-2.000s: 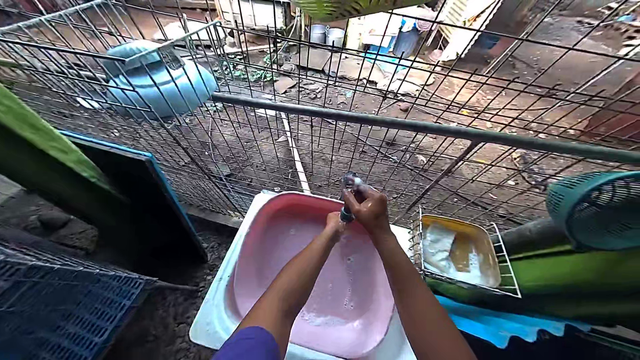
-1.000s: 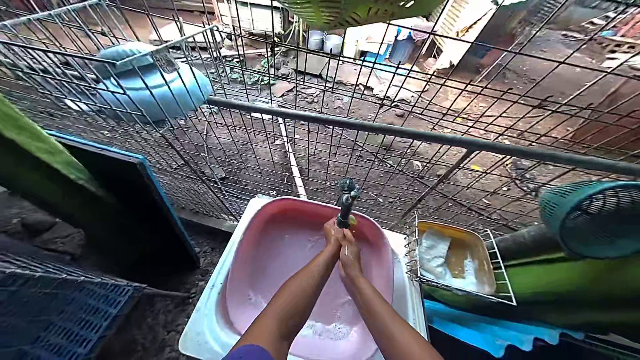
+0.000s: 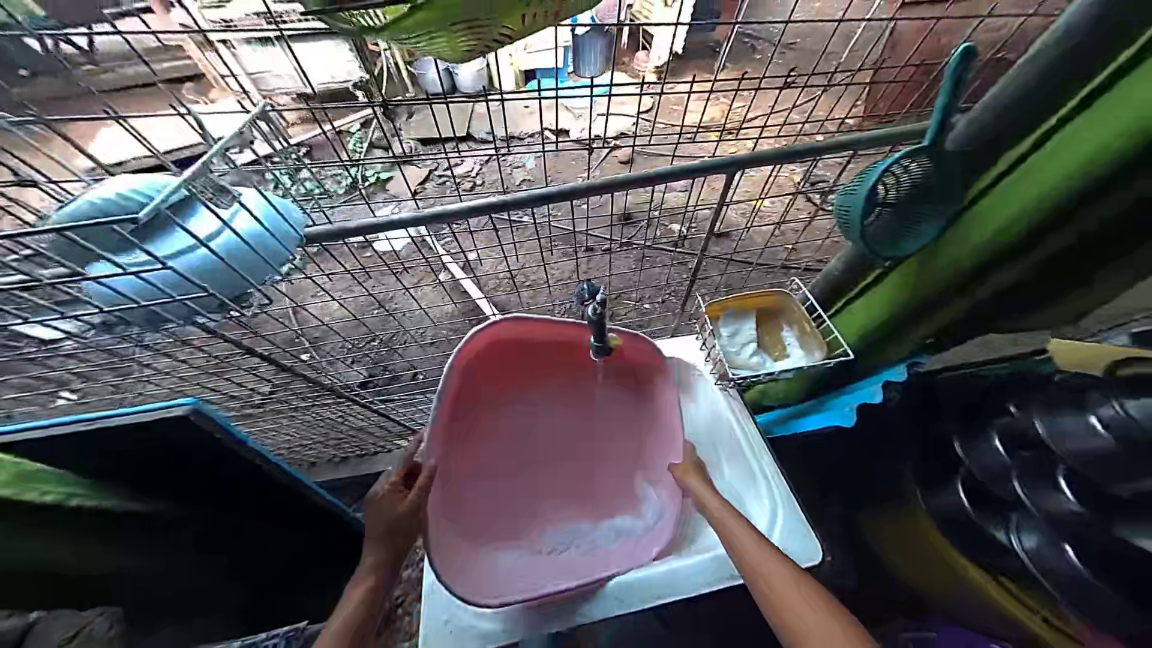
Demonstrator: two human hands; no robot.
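A pink plastic basin (image 3: 540, 432) with water and some suds stands tilted on a white sink (image 3: 738, 459). My left hand (image 3: 399, 508) grips its left rim, thumb over the edge and fingers outside. On the right side, my right hand (image 3: 691, 472) holds the opposite rim, its fingers partly hidden by the wall. Above the basin's far edge is a faucet (image 3: 598, 328), with a thin stream of water below its spout. Beside the sink's back right corner, a wire rack (image 3: 832, 346) holds a yellow tray (image 3: 783, 301) with white, soapy-looking contents.
A wire mesh fence with a metal rail (image 3: 540, 193) runs behind the sink. Light blue basins (image 3: 207, 243) sit in wire mesh at left. A green plastic strainer (image 3: 900, 202) hangs at right. A dark, blue-edged panel (image 3: 193, 409) stands left; dark round pans (image 3: 1044, 486) lie right.
Both hands have left the faucet and now hold opposite sides of the basin. The basin has shifted left on the sink, showing more of the sink's right side. The view has turned somewhat right.
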